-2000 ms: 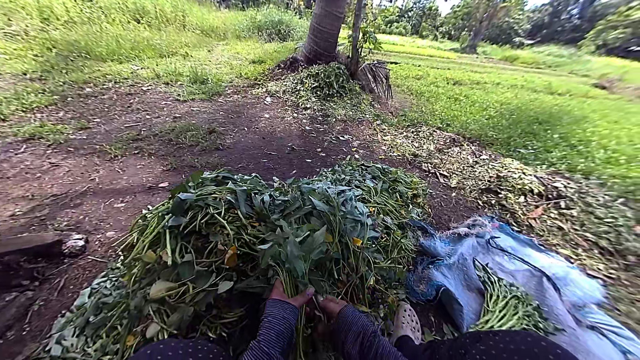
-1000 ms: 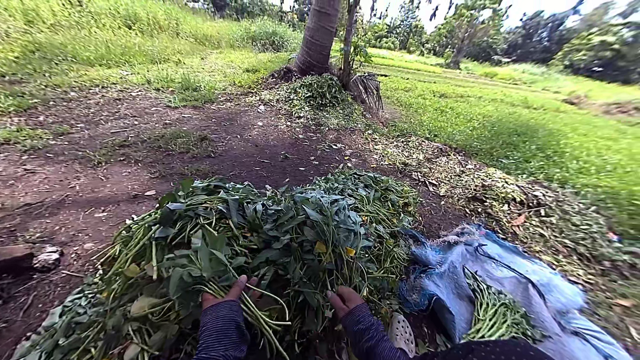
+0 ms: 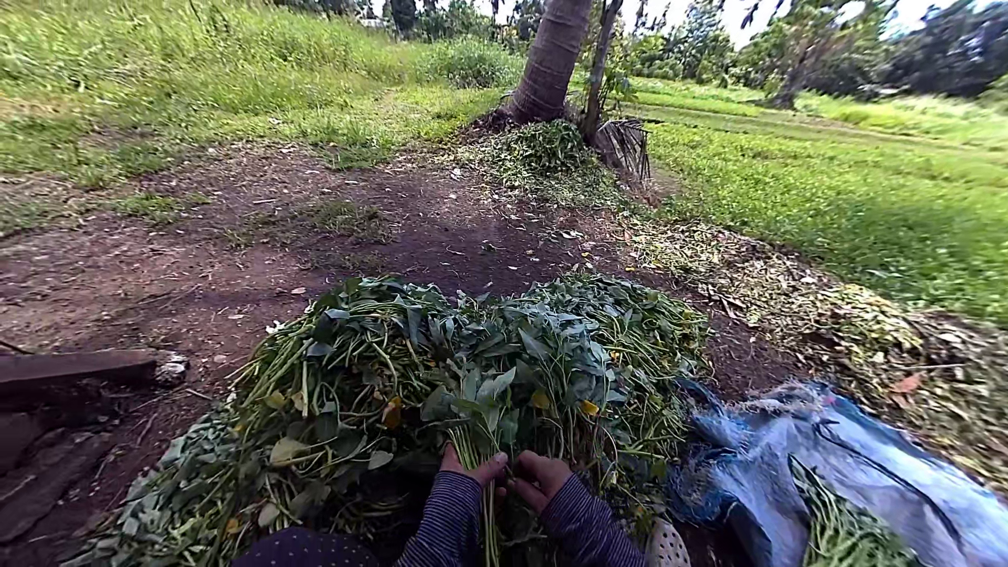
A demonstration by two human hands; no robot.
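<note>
At the lower middle of the head view, my left hand [image 3: 472, 466] is closed round a small bunch of leafy green stems [image 3: 479, 437], leaves pointing away from me and stem ends hanging down. Close beside it on the right is my right hand [image 3: 540, 476], its fingers bent at the edge of the bunch; whether they pinch a stem is unclear. Both hands are over a large heap of cut leafy greens [image 3: 370, 339], with long stems and a few yellow leaves. Another bundle of green stems [image 3: 846, 524] lies on a blue and white woven plastic sack [image 3: 772, 457] at the right.
A perforated light shoe [image 3: 667, 545] shows between the heap and the sack. Wood or stone pieces [image 3: 75, 368] lie on bare soil at the left. Beyond the heap stands a tree trunk [image 3: 551, 63] with plant litter at its base; more litter [image 3: 835, 315] runs along the right.
One second ago my hands were apart, the left holding stems farther left. They have come together at the heap's near middle, the stems still in my left hand.
</note>
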